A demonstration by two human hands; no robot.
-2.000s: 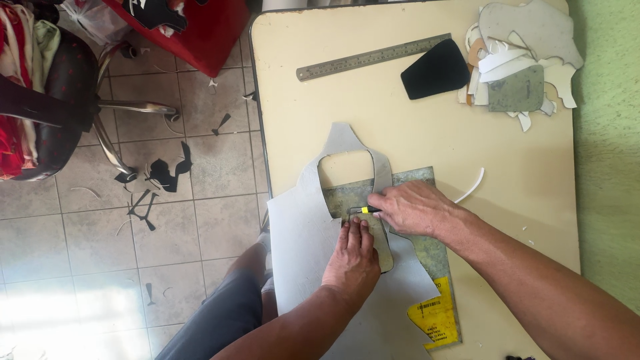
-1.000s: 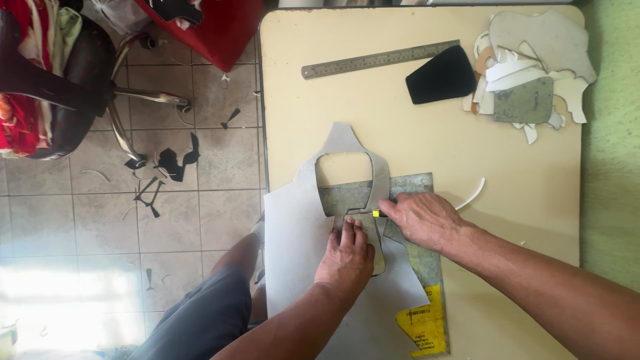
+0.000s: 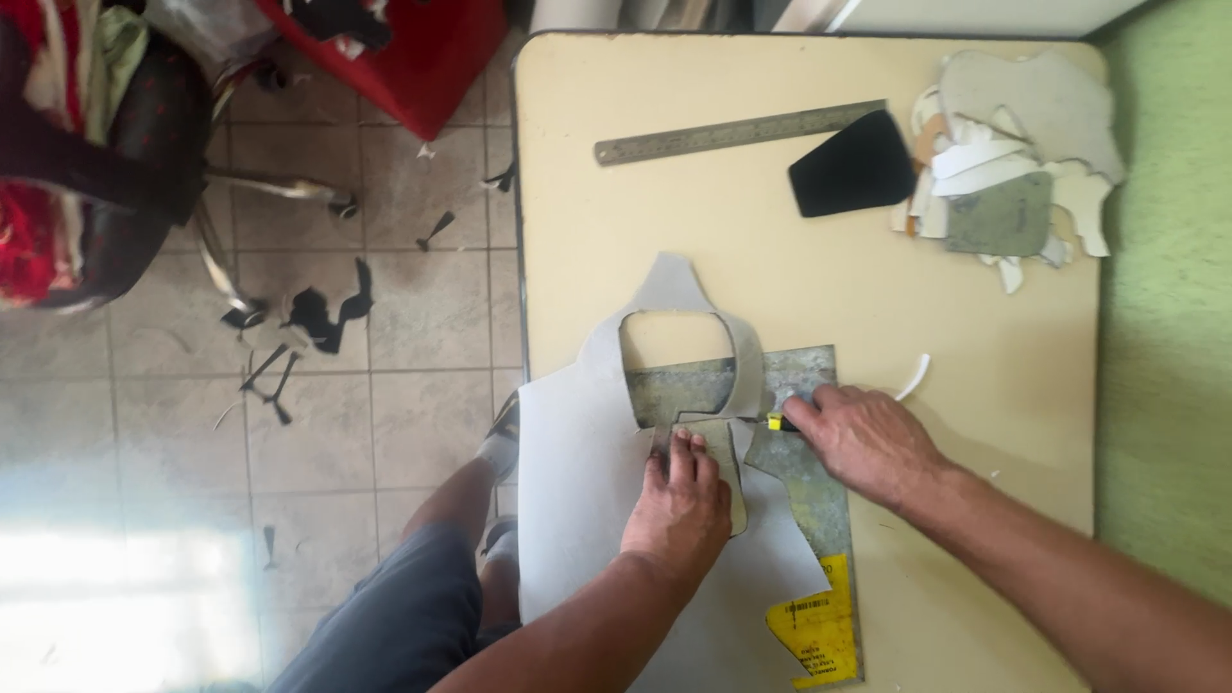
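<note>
My left hand (image 3: pixel 681 505) presses flat with its fingertips on a small pale template (image 3: pixel 724 462), which lies on a grey sheet of material (image 3: pixel 577 481). The sheet has a large cut-out opening near its top. In my right hand (image 3: pixel 861 438) is a cutting knife with a yellow part (image 3: pixel 776 422); its thin tip points left, at the template's upper right corner. Most of the knife's handle is hidden by the fingers. Under the sheet lies a worn grey metal plate (image 3: pixel 818 491) with a yellow printed label (image 3: pixel 833 626).
A steel ruler (image 3: pixel 722 133) and a black cut piece (image 3: pixel 852 166) lie on the cream table (image 3: pixel 616 212). Scraps and templates (image 3: pixel 1030 125) are piled at the back right. A thin white strip (image 3: pixel 914 377) lies beyond my right hand. A chair (image 3: pixel 144 183) stands left, and black offcuts (image 3: pixel 332 308) litter the floor.
My right hand has moved right with the knife, whose yellow part now sits farther from the template than two seconds ago. My left hand still presses on the template.
</note>
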